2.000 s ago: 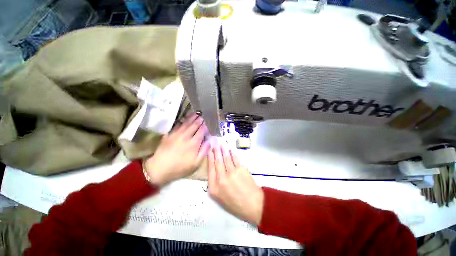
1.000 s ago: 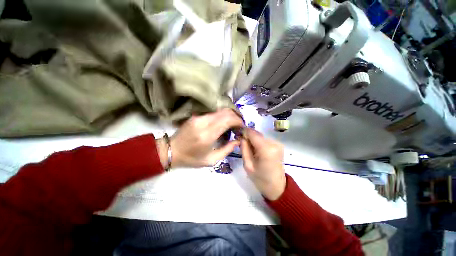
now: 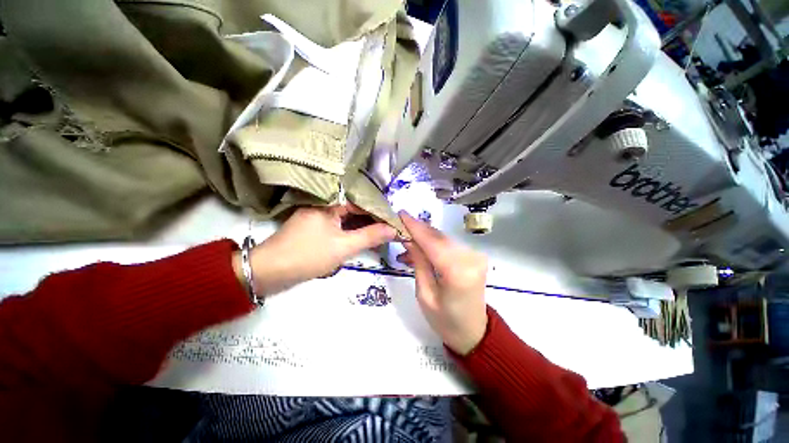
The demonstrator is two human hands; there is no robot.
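A khaki garment [image 3: 112,164] is heaped on the table left of the white sewing machine [image 3: 510,95], with white cloth [image 3: 320,91] attached and a zipper showing on it. My left hand [image 3: 303,247] holds the garment's waistband end [image 3: 374,206] between thumb and fingers. My right hand [image 3: 450,277] pinches the pointed tip of the same end, just in front of the lit needle area [image 3: 413,195]. Parts of the fingers and the cloth between them are hidden.
The white table [image 3: 259,346] has a printed ruler scale near its front edge. A small patterned mark or metal piece [image 3: 374,296] lies below my hands. Narrow tan strips [image 3: 664,322] hang at the table's right end. My striped lap [image 3: 329,420] shows below.
The view has turned and moved closer to the needle side. My hands went from lying flat by the needle to pinching the waistband end. The zipper and white cloth now show more openly.
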